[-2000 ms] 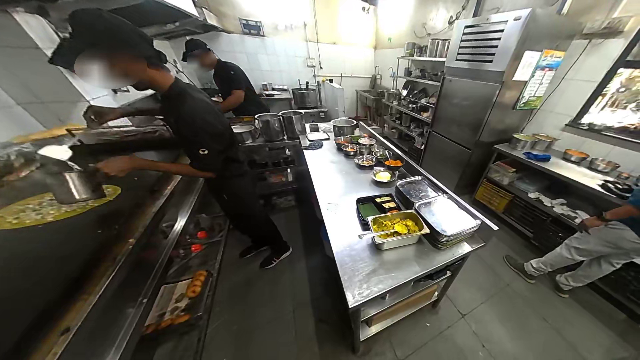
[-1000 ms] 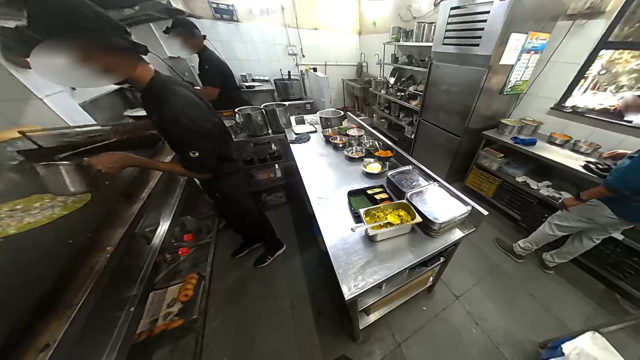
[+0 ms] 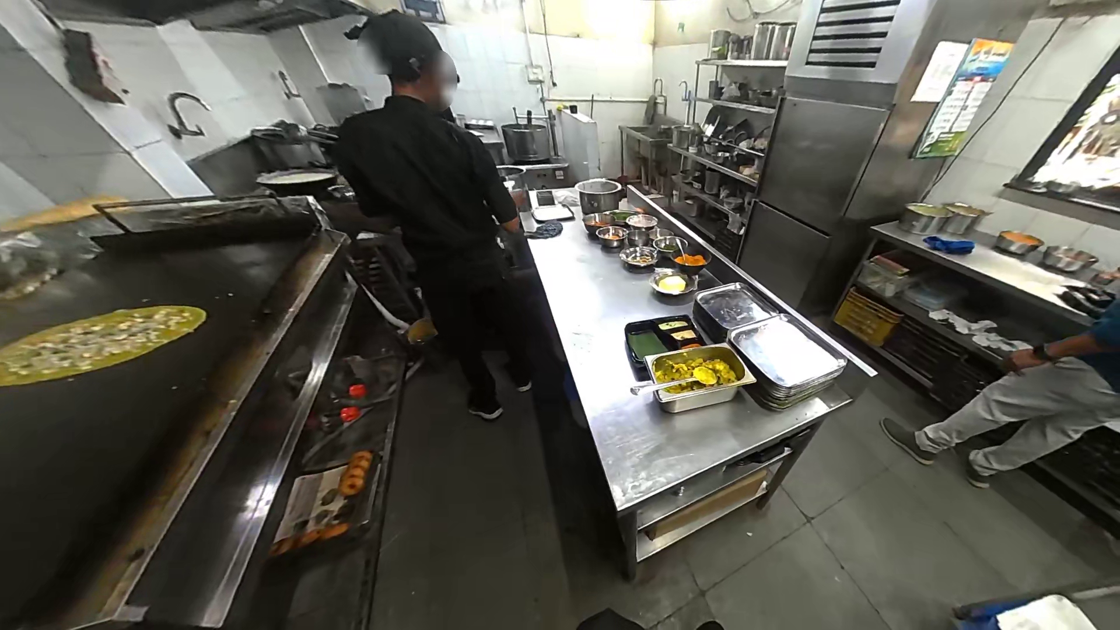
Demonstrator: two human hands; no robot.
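Note:
Neither my left hand nor my right hand shows in the head view. On the dark griddle (image 3: pixel 105 472) at the left lies a flat yellow-green pancake with chopped bits on it (image 3: pixel 105 341). A steel pan of yellow potato filling (image 3: pixel 700 398), with a spoon in it, sits on the steel worktable (image 3: pixel 604 350). Beside it are a black compartment tray with green and pale sauces (image 3: pixel 646 343) and stacked steel trays (image 3: pixel 787 350). Farther back stand several small bowls (image 3: pixel 639 256) and a steel pot (image 3: pixel 599 194).
A person in black (image 3: pixel 429 192) stands between griddle and worktable, back turned. Another person in grey trousers (image 3: pixel 989 429) is by the right-hand counter (image 3: pixel 1006 262). A steel refrigerator (image 3: pixel 814 166) stands behind. Ring-shaped fried items (image 3: pixel 354 474) lie on a low shelf under the griddle edge.
The nearer person in black, earlier at the griddle with a metal pot, no longer reaches over it. Only one person in black shows, back turned between griddle and worktable.

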